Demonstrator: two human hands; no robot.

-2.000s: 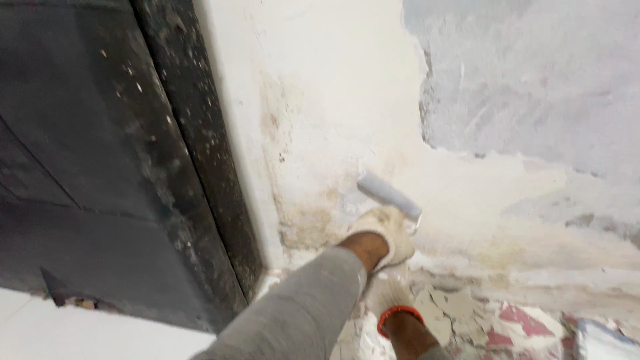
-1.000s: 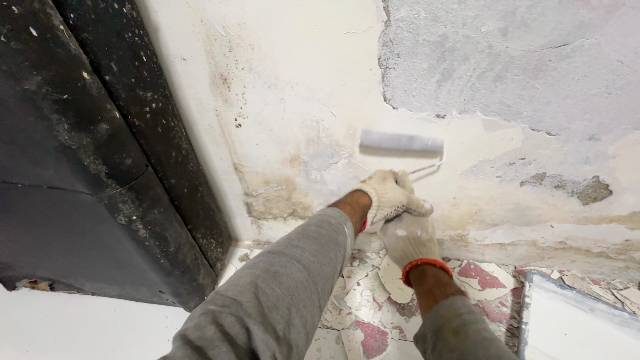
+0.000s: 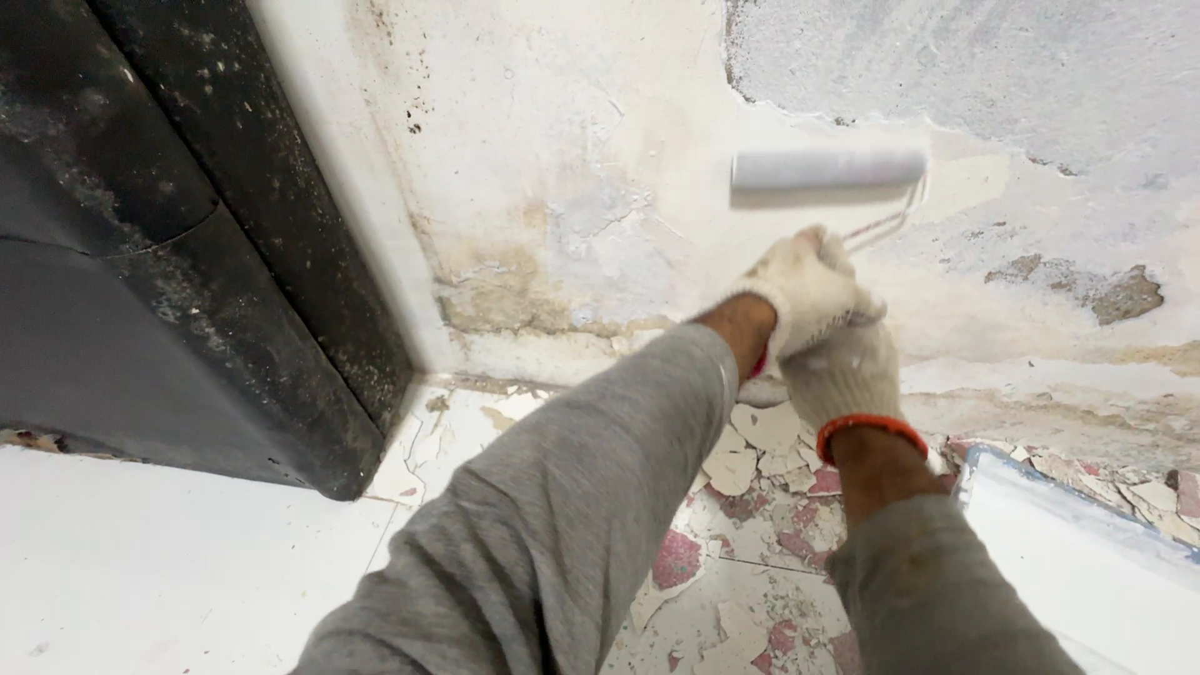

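Note:
A paint roller [image 3: 830, 170] with a pale cover lies level against the stained white wall [image 3: 647, 122], just below the rough edge of a grey bare patch. Its wire frame runs down into my left hand [image 3: 802, 286], which wears a cream knitted glove and is shut on the roller's handle. Right behind and below it, my right hand [image 3: 844, 370], in a similar glove with an orange cuff, is also closed around the handle. The handle itself is hidden by the gloves.
A scuffed black door or panel [image 3: 187, 234] stands at the left. Flakes of peeled paint [image 3: 769, 436] litter the floor along the wall base. At the lower right lies a white tray or board [image 3: 1059, 544] with a bluish edge. Damaged plaster [image 3: 1130, 295] shows at the right.
The roller, tilted two seconds ago, is now level and sits closer to the grey patch's lower edge. Both hands have moved with it and stay on it. The view has shifted.

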